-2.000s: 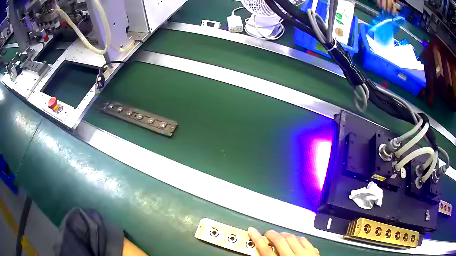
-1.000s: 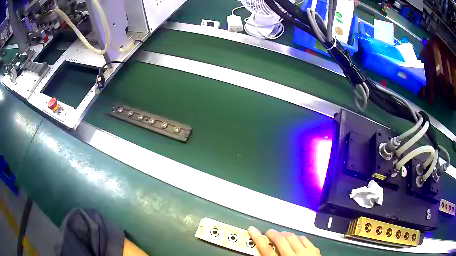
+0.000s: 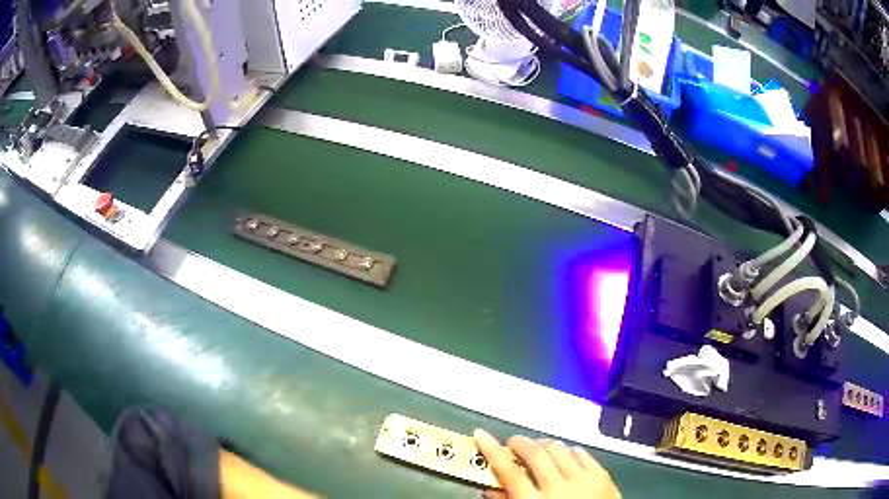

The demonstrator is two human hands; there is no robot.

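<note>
A brass bar [image 3: 429, 446] with ringed round holes lies on the rounded green front ledge. My right hand [image 3: 551, 470] is at the bottom edge, its fingers over the bar's right end, covering that end. Of my left arm only the dark sleeve and bare forearm [image 3: 255, 478] show at the bottom left; the left hand is out of the picture. A dark carrier strip [image 3: 314, 250] with a row of small shiny spots lies on the green belt, left of the black UV lamp unit [image 3: 733, 336].
Spare brass bars [image 3: 736, 444] stand against the unit's front. A crumpled tissue [image 3: 698, 370] lies on the unit. Violet light glows at its left end. Another holed bar [image 3: 863, 398] shows at its right. A white machine with a red stop button [image 3: 104, 203] stands left. Cables arch above the unit.
The dark carrier strip has moved right along the belt, towards the black unit. The camera view has shifted slightly. My right hand stays at the brass bar's right end.
</note>
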